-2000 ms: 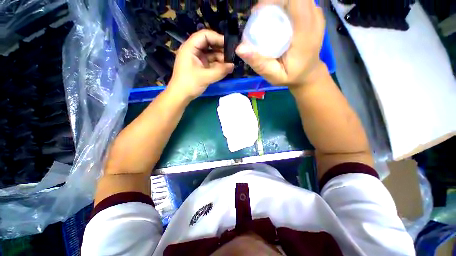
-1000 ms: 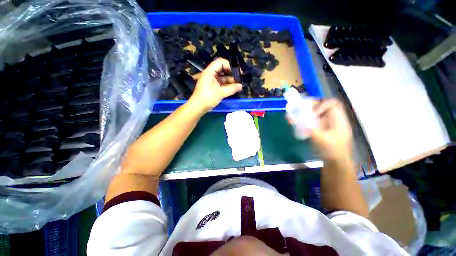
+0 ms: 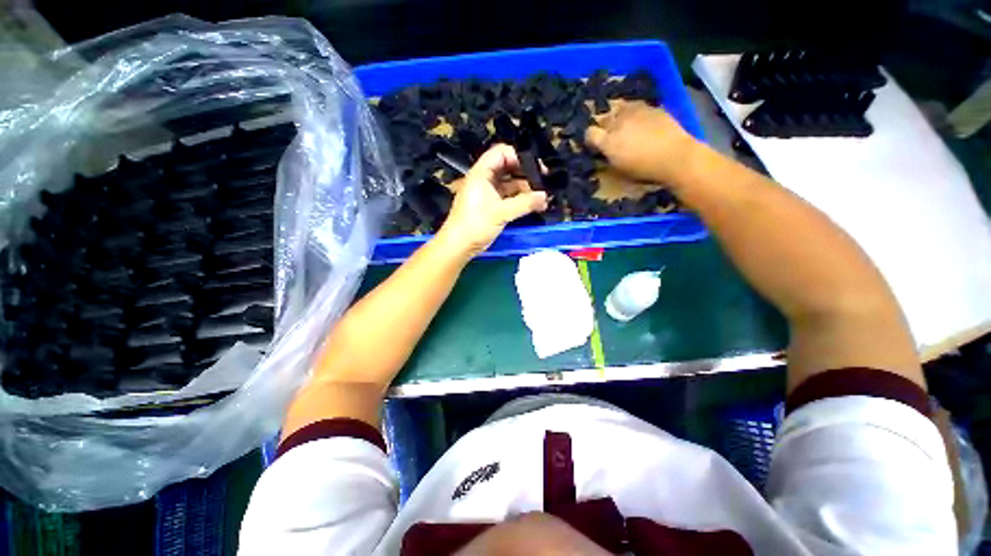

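Note:
My left hand (image 3: 491, 201) holds a long black housing (image 3: 529, 163) upright over the front part of the blue tray (image 3: 636, 230). My right hand (image 3: 641, 141) is inside the tray at its right side, fingertips down among the small black pieces (image 3: 576, 103); whether it grips one cannot be told. The whitish squeeze bottle (image 3: 634, 294) stands on the green mat in front of the tray, touched by neither hand. A white pad (image 3: 554, 304) lies to its left.
A clear plastic bag (image 3: 326, 206) surrounds rows of black parts (image 3: 152, 261) at left. At right, assembled black parts (image 3: 810, 113) sit on a white sheet (image 3: 858, 206). A yellow-green strip (image 3: 594, 326) lies beside the pad. The bench has a pale front edge (image 3: 685, 369).
My right hand has let go of the bottle, which now stands on the mat, and has moved into the tray. My left hand still holds the black housing. The view has shifted.

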